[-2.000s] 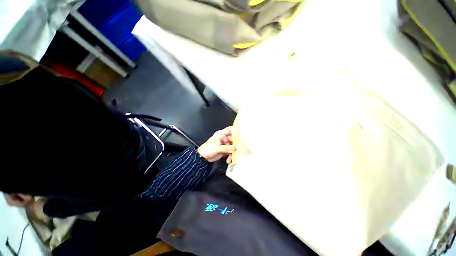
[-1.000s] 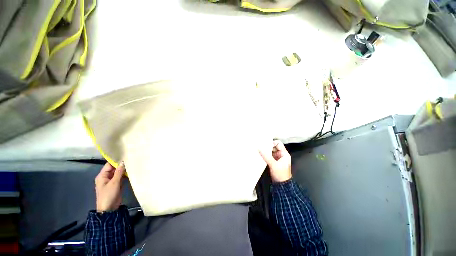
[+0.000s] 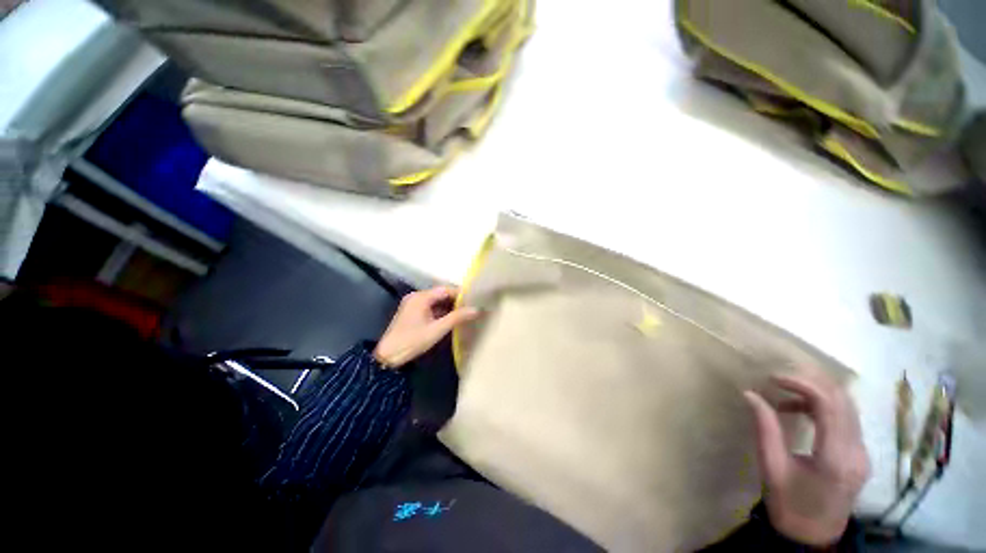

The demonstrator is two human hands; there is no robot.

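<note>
A beige-taupe bag body (image 3: 605,378) lies in front of me, partly on the white table and partly over its near edge. A pale zip line runs near its top edge, with a small yellow mark below. My left hand (image 3: 424,324) pinches the yellow-bound left edge between thumb and fingers. My right hand (image 3: 811,459) is slightly blurred over the bag's right end, thumb and fingers curved apart, nothing seen between them. The bag's lower right edge is partly hidden by the right hand.
Stacked bags (image 3: 357,65) with yellow binding stand at the upper left. More bags (image 3: 811,76) lie at the upper right. A small yellow-and-dark block (image 3: 891,310) and slim tools on dark cord (image 3: 928,437) lie on the white table (image 3: 605,119) at the right.
The view has turned left. My right hand has let go of the bag's right edge and is now over the bag. My left hand still holds the yellow-bound edge.
</note>
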